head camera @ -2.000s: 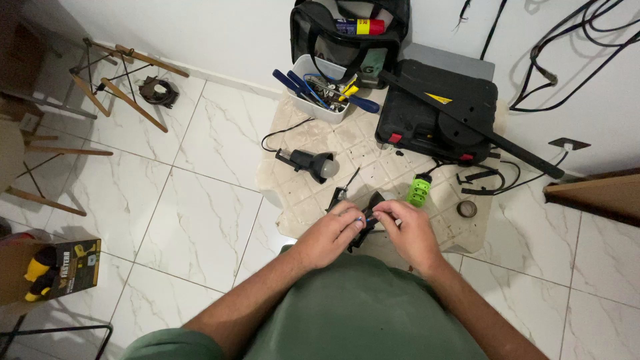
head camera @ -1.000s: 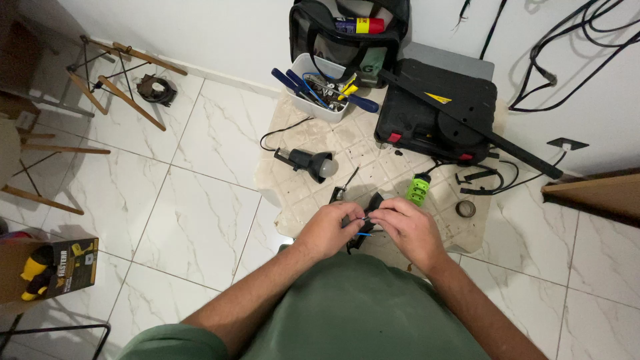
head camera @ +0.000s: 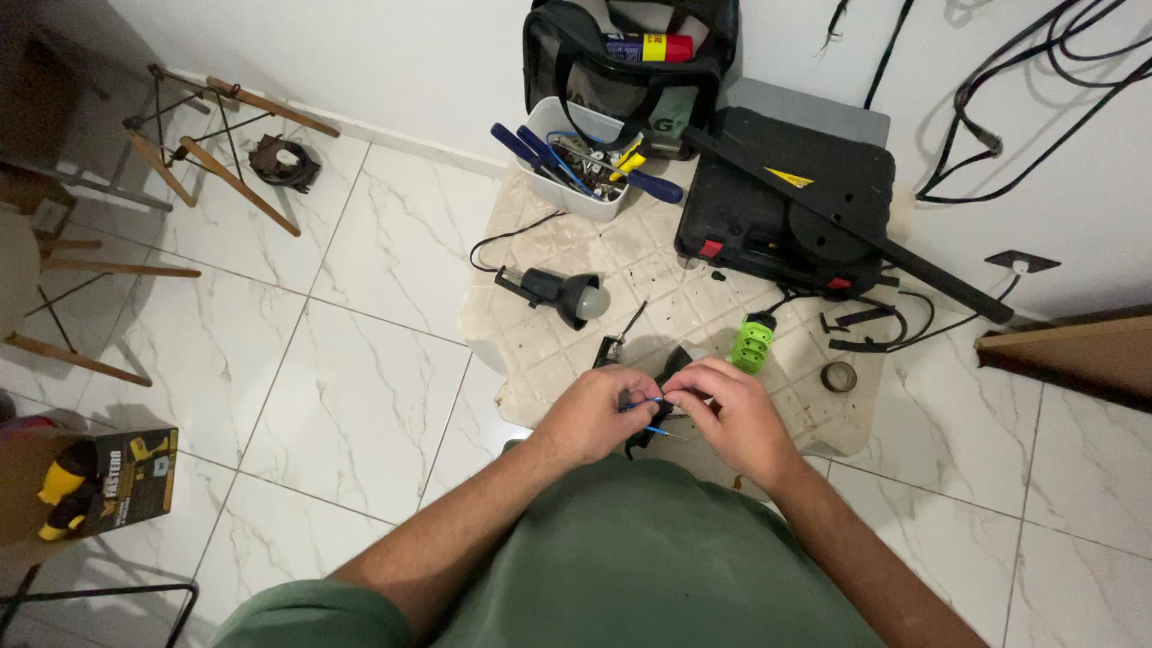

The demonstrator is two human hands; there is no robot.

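My left hand (head camera: 598,409) pinches a thin blue wire (head camera: 641,404) between thumb and fingers over the near edge of the stained, cream table (head camera: 558,369). The fingertips of my right hand (head camera: 731,416) meet it from the other side, closed on the wire's end. Just below, a second blue wire (head camera: 659,431) sticks out. A black object, partly hidden by my hands, lies under them. Behind my left hand is a black tool with a metal shaft (head camera: 619,342). Farther back lies a black lamp with a bulb (head camera: 565,295). A green power strip (head camera: 751,344) sits beyond my right hand.
A plastic tub of tools (head camera: 576,202), a black bag (head camera: 576,54) and a black tool case (head camera: 756,216) with a long black bar (head camera: 936,270) across it stand at the back. A tape roll (head camera: 838,377) lies at right. Wooden-legged stands (head camera: 243,184) and a cardboard box (head camera: 135,486) are left.
Both hands have shifted slightly and their fingertips have come together on the wire. A blue wire, not visible two seconds ago, shows below my fingers.
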